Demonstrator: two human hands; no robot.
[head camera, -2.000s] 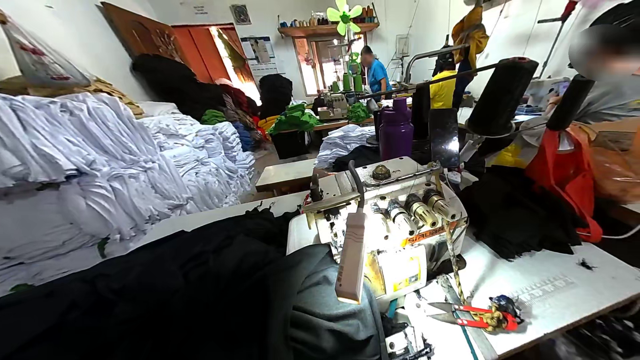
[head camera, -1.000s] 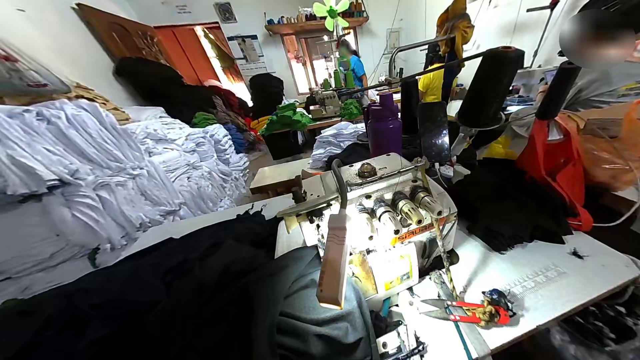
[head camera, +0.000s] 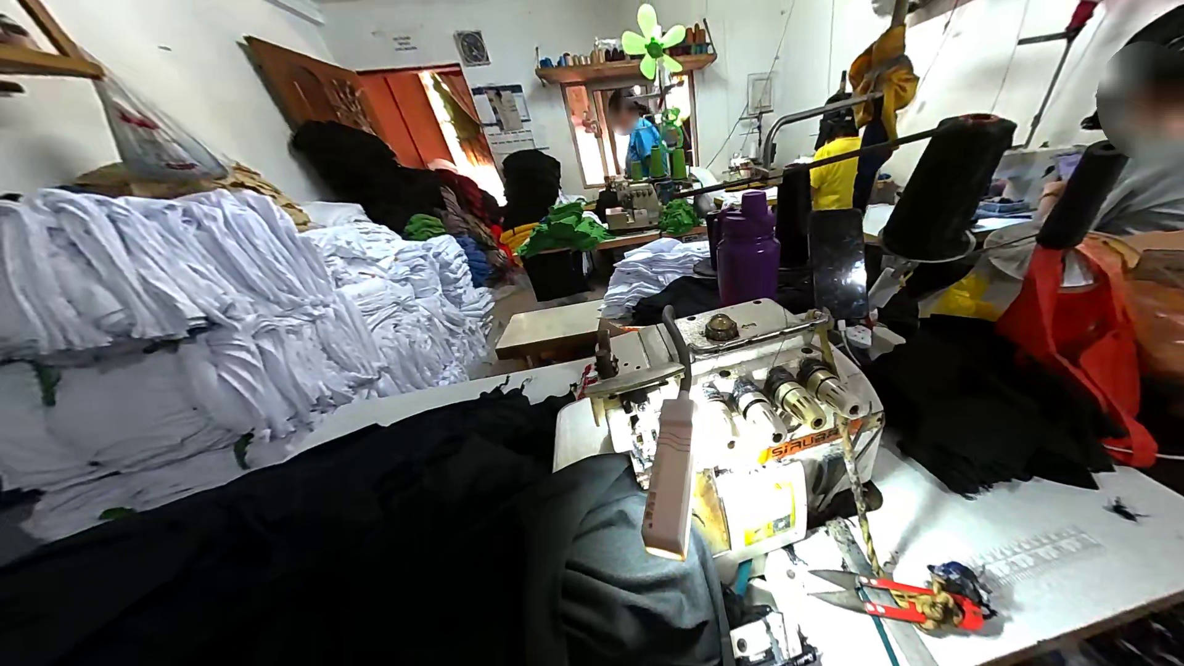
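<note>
Neither of my hands shows in the head view. A Siruba overlock sewing machine (head camera: 777, 407) stands on the white table, its small lamp (head camera: 670, 476) lit and hanging in front of it. Dark grey fabric (head camera: 629, 573) lies against the machine's left front, and black fabric (head camera: 305, 518) spreads over the table to the left. Red-handled thread snips (head camera: 902, 599) lie at the machine's lower right, their blades pointing left. Behind the machine stand a purple bottle (head camera: 749, 250) and a dark phone-like slab (head camera: 838, 264). Whether the fabric covers my hands cannot be told.
Tall stacks of white garments (head camera: 176, 277) fill the left side. Black cut pieces (head camera: 990, 407) and a red bag (head camera: 1082, 342) lie on the right. Large black thread cones (head camera: 948, 185) rise above them. One person (head camera: 643, 139) is at the back, another (head camera: 1138, 148) at the right edge.
The person in blue at the back has changed posture and now shows facing this way. The fabric, machine and snips look unchanged; the view has shifted slightly.
</note>
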